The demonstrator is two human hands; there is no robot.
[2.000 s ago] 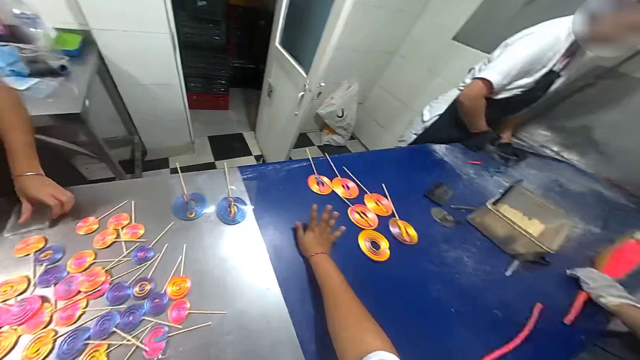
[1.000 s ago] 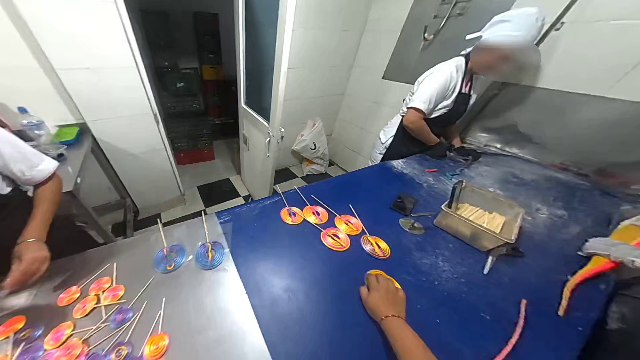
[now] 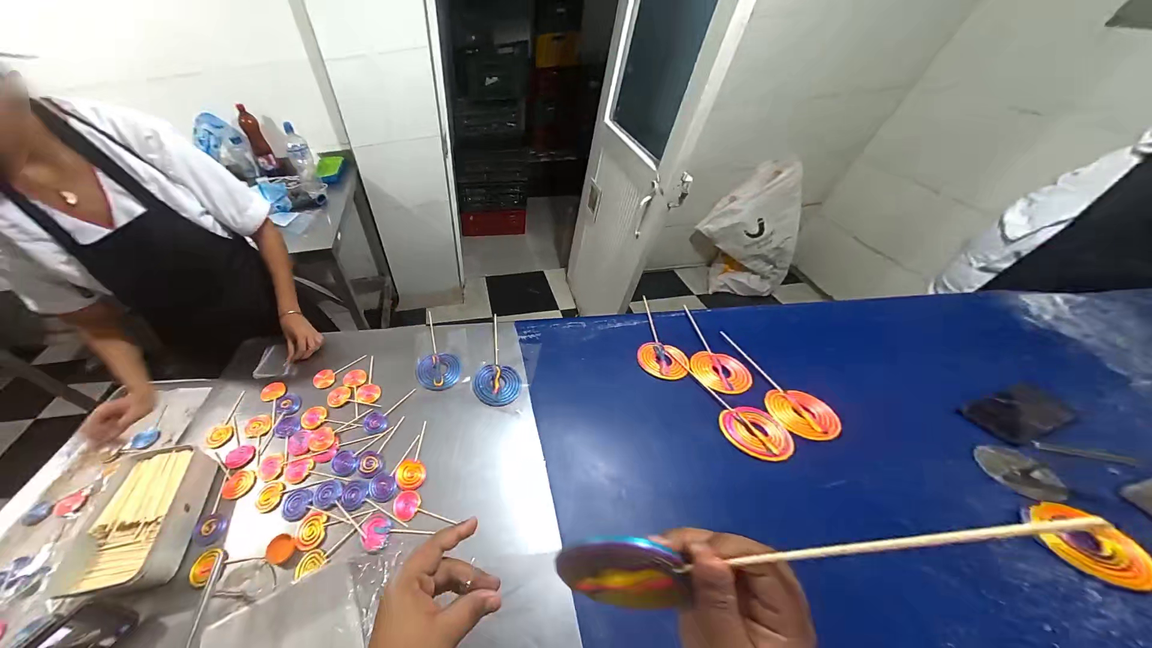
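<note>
My right hand (image 3: 733, 585) grips a large spiral lollipop (image 3: 630, 571) by its wooden stick, close to the disc; the disc has a blue edge with yellow and red, and the stick points right. Just left of it, my left hand (image 3: 436, 585) is raised over the steel table with fingers apart, holding nothing. On the blue mat lie several orange and pink spiral lollipops (image 3: 801, 414) with sticks, and an orange-yellow spiral (image 3: 1098, 544) at the right. Two blue spiral lollipops (image 3: 497, 384) lie on the steel. Many smaller lollipops (image 3: 353, 493) are scattered farther left.
A metal tray of wooden sticks (image 3: 135, 513) stands at the left. Clear plastic wrappers (image 3: 373, 576) lie near my left hand. A co-worker in a black apron (image 3: 198, 279) stands behind the left table; another person (image 3: 1062, 225) is at the right. A round flat tool (image 3: 1020, 472) lies on the mat.
My right hand has come off the mat and now holds a blue-edged lollipop by its stick. My left hand has come into view. The view has swung left.
</note>
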